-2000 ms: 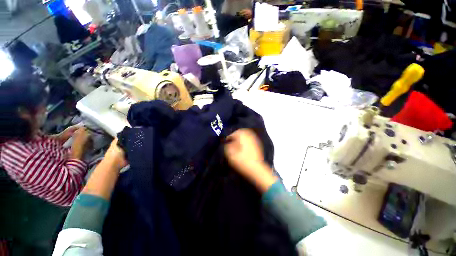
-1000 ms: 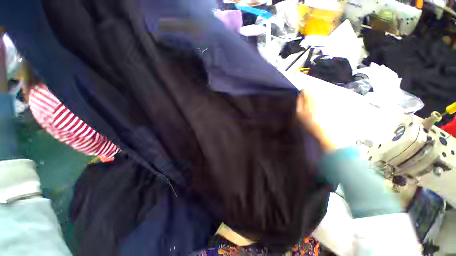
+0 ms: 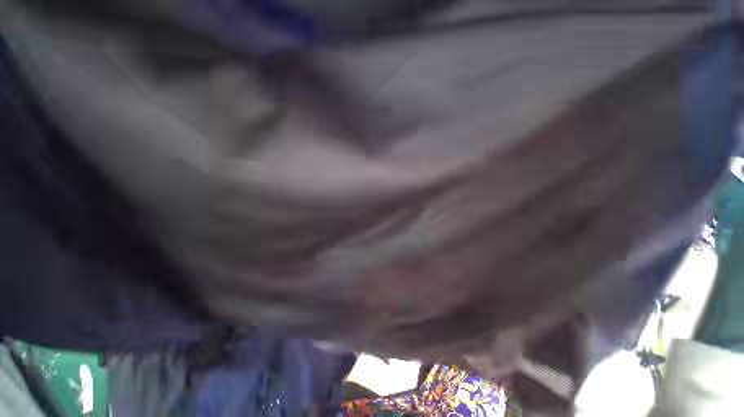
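Observation:
The dark garment fills most of the view, very close to the camera and blurred. Its greyish-brown inner side faces me, with navy parts at the left, at the top and at the right edge. Its lower edge hangs in a curve across the lower part of the view. Both my hands are out of sight, so their grip cannot be seen. My right sleeve, green with a pale cuff, shows at the right edge. A bit of my left sleeve shows at the bottom left corner.
Below the garment, more navy and grey cloth hangs near a green surface. A colourful patterned cloth and a pale piece show at the bottom. A white surface with small dark items lies at the lower right.
The garment has been raised and spread up close to the camera. It now covers the machines, the table and the striped worker. My right hand has gone out of view.

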